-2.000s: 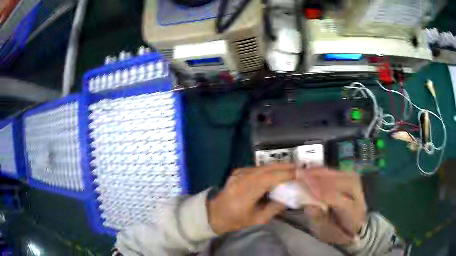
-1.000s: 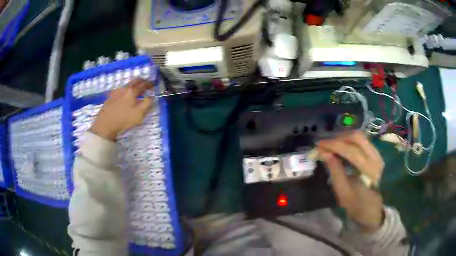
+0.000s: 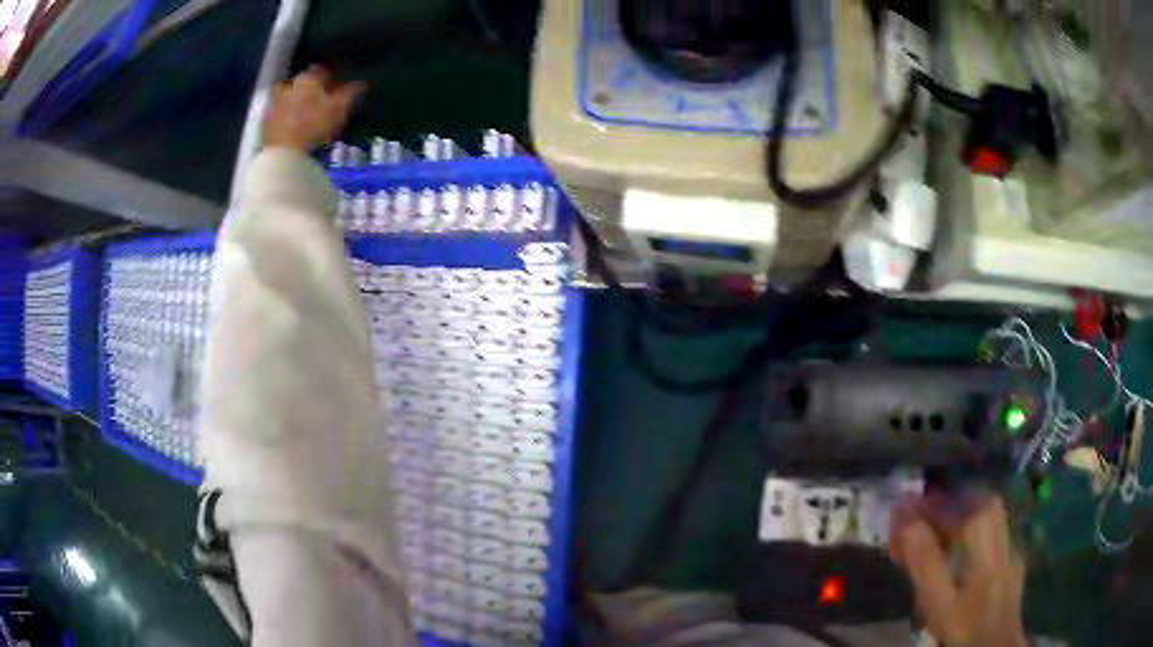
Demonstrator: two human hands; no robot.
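Note:
My left hand [image 3: 307, 108], small and blurred, reaches past the far edge of the blue tray [image 3: 572, 417], beside a pale bar; whether it holds anything is unclear. Rows of white chargers [image 3: 468, 468] fill the tray, partly hidden by my sleeve. My right hand [image 3: 967, 562] is bent over the right end of the white socket strip [image 3: 824, 512] in the black test box [image 3: 872, 417], covering part of it. Something pale and dark shows at its fingertips, too blurred to name. A red light glows on the box front and a green button at its far right corner.
A variable transformer [image 3: 708, 139] and a cream bench meter [image 3: 1062, 259] stand behind, with a power strip [image 3: 891, 234] between them. More chargers stand in a row behind the tray. Further blue trays [image 3: 152, 348] lie at left. White cables [image 3: 1043, 367] coil at far right.
My left hand has moved from the tray's far rows to beyond its far edge. My right hand has come down over the socket's right end. The view has swung left.

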